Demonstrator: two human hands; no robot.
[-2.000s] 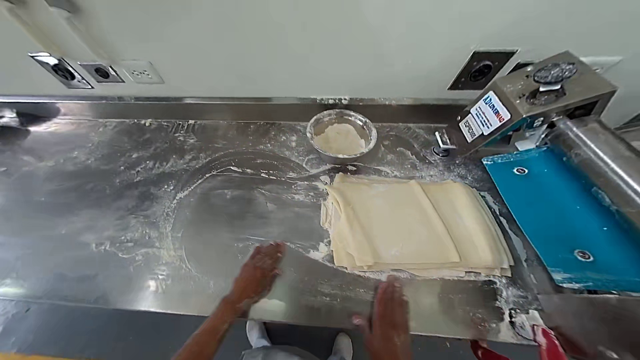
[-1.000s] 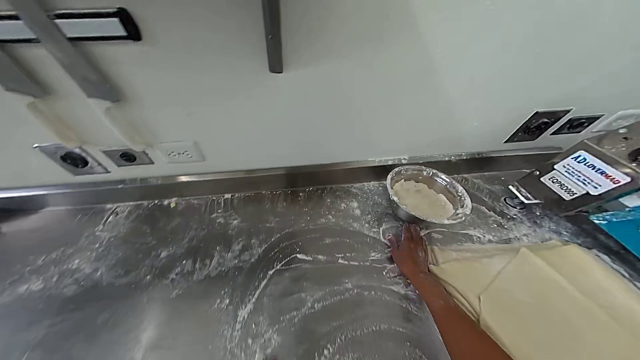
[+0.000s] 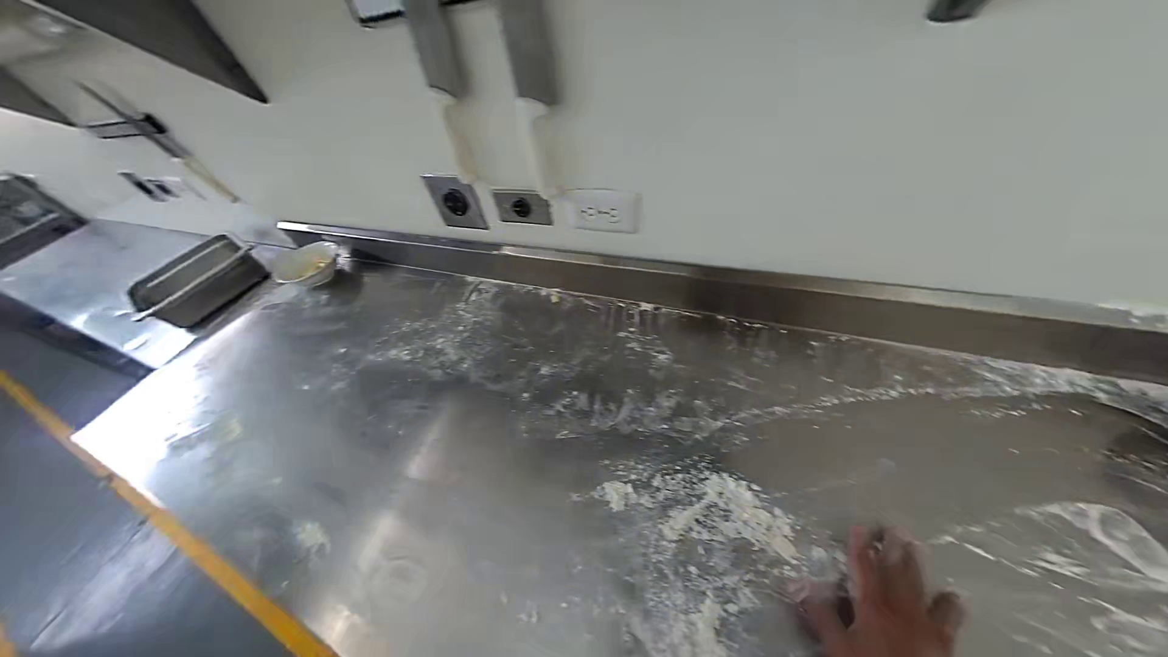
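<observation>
My left hand is low at the right of the view, palm down over the floured stainless steel worktop. Its fingers look spread, though blurred, and no object shows in them. Just left of it lies a patch of loose white flour. Swept streaks of flour run across the steel on its right. My right hand is out of view.
A bowl with pale yellowish contents stands at the worktop's far left, beside a metal pan. Knives hang on the wall above outlets. A raised steel backsplash borders the back edge.
The view has swung far left; the dough sheets and flour bowl have left it. My left hand, by that bowl one second ago, is now over floured steel away from it.
</observation>
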